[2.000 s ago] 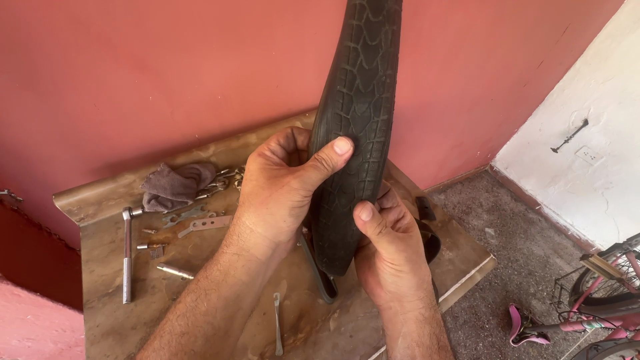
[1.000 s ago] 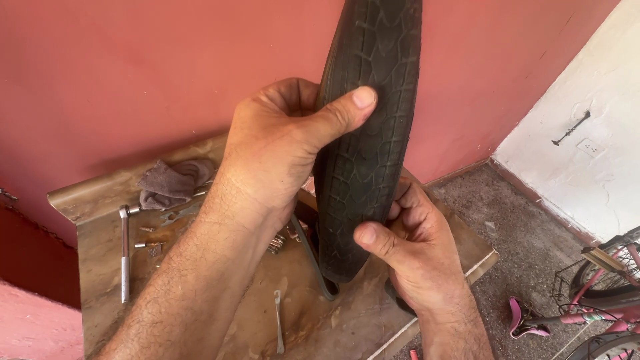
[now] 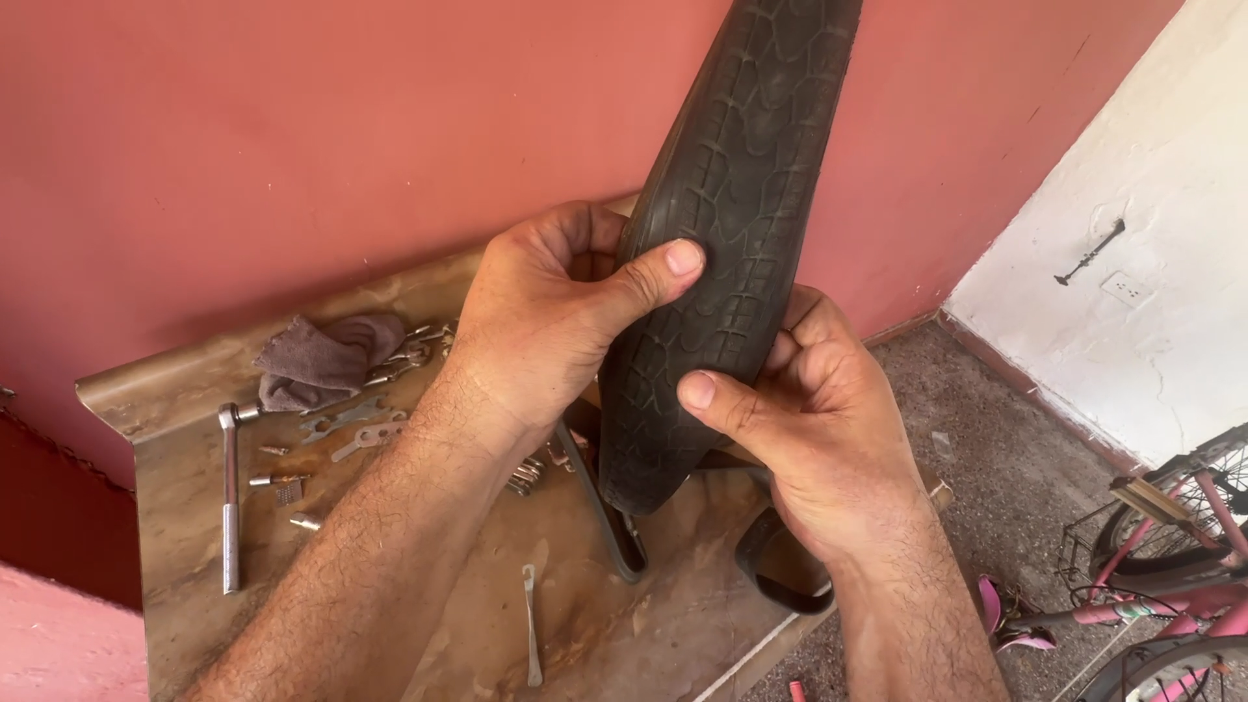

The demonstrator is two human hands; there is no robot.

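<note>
A black bicycle tyre (image 3: 731, 224) with worn patterned tread stands upright before me, its upper part out of the frame. My left hand (image 3: 575, 302) grips its left edge, thumb pressed on the tread and fingers behind. Lower down on the right edge, my right hand (image 3: 809, 419) holds it the same way, thumb on the tread. Beneath the tyre, a black rubber inner tube (image 3: 790, 575) lies looped on the marbled bench (image 3: 604, 643). A metal tyre lever (image 3: 531, 624) rests near the bench's front, left of the tube.
On the bench's left side are a ratchet handle (image 3: 230, 507), a crumpled grey cloth (image 3: 322, 361), flat bicycle spanners (image 3: 369, 437) and small metal parts. A red wall stands behind. On the speckled floor at right is a pink bicycle (image 3: 1170, 604), near a white wall with a socket (image 3: 1126, 290).
Both hands still hold the tyre. Compared with one second ago, my left hand sits lower in view and the tyre leans more to the right at its top.
</note>
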